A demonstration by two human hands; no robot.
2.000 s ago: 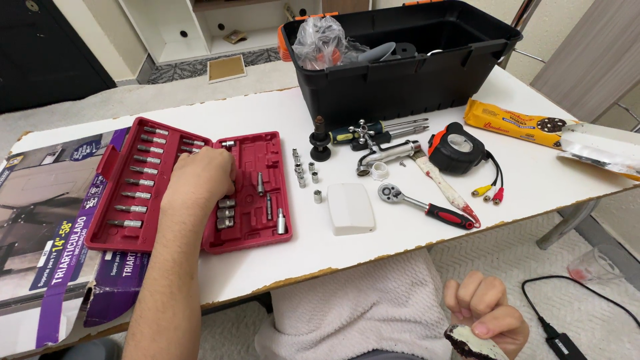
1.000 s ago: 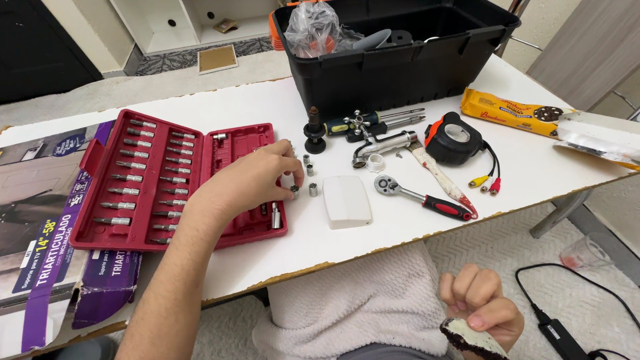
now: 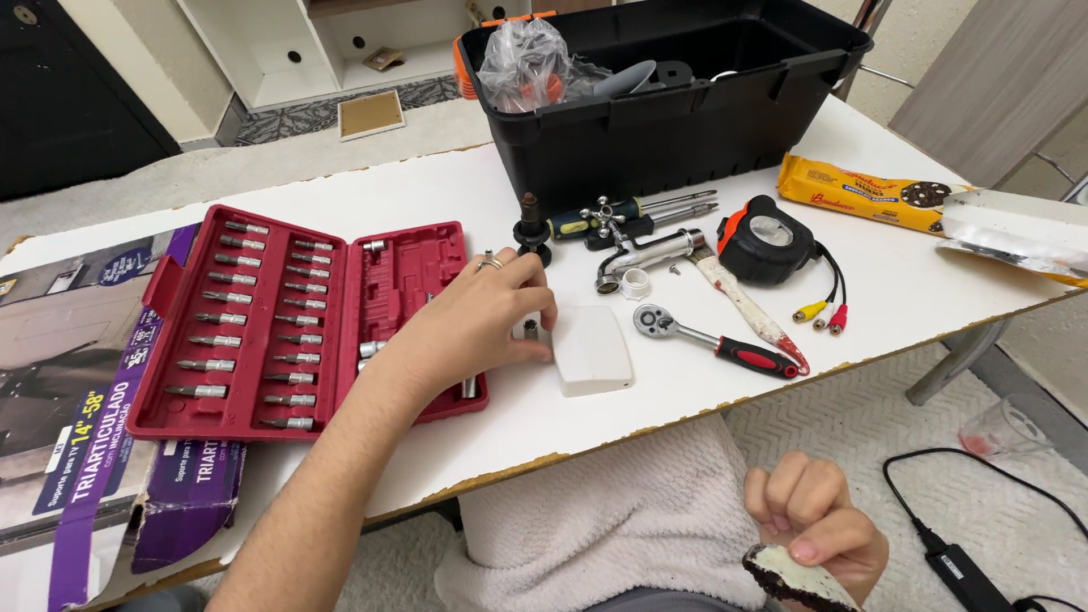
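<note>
My left hand [image 3: 489, 319] reaches over the right half of the open red socket-set case [image 3: 476, 246]. Its thumb and fingers are spread around a small metal socket [image 3: 531, 328] on the white table, beside a white plastic box [image 3: 592, 351]; whether the fingertips touch the socket is unclear. Rows of screwdriver bit sockets [image 3: 228, 297] fill the case's left half. Over my lap, my right hand [image 3: 820, 518] holds a bitten dark cookie with a pale coating [image 3: 799, 578]. A ratchet handle [image 3: 710, 340] lies right of the white box.
A black toolbox [image 3: 663, 140] stands at the back. Nearer are screwdrivers [image 3: 646, 217], a metal faucet part [image 3: 650, 255], a paintbrush [image 3: 748, 310], a tape measure [image 3: 765, 240], RCA connectors [image 3: 829, 314] and a yellow cookie package [image 3: 867, 197]. A purple cardboard box [image 3: 93, 408] lies under the case.
My left hand has moved right, from above the case to beside the white plastic box. My right hand still holds the cookie low at the right.
</note>
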